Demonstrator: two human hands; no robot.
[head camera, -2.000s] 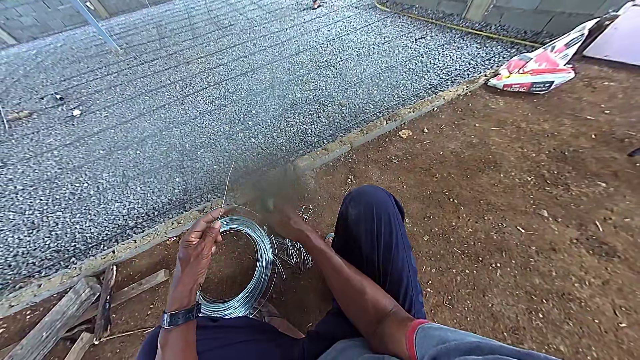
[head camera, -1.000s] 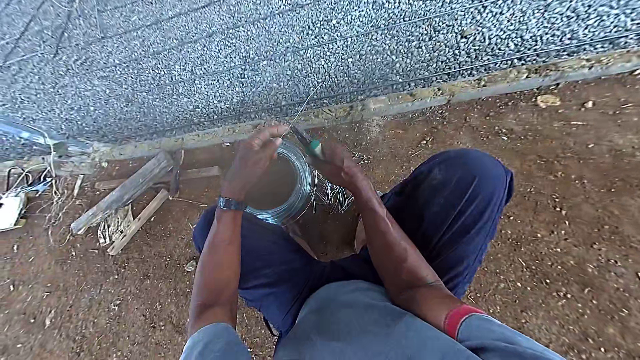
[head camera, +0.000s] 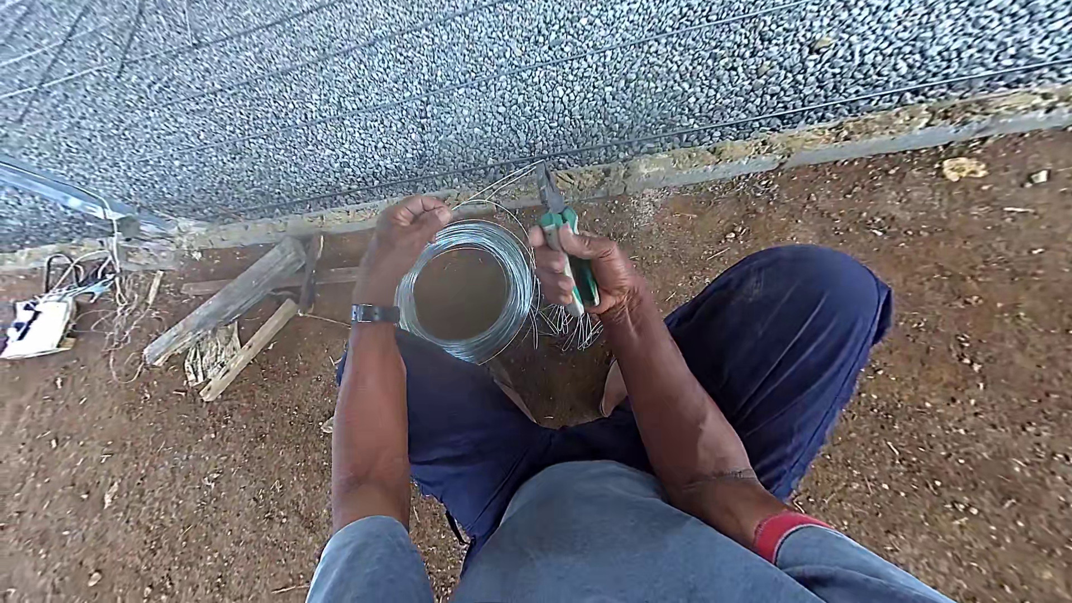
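Observation:
My left hand pinches thin wire whose strands run up and right to the jaws of combination pliers. My right hand grips the pliers by their green and white handles, jaws pointing up. Between my hands lies a coil of shiny steel wire, its left side partly behind my left hand. Short cut wire pieces lie in a loose bunch on the ground, just below my right hand.
Beyond my hands a low concrete edge borders a gravel bed crossed by steel bars. Wooden offcuts lie on the soil to the left, near tangled string and a whitish object. My knees flank the work.
The view has swung and shifted. Since one second ago, my hands have moved farther apart, and the pliers now show clearly with their jaws at the wire.

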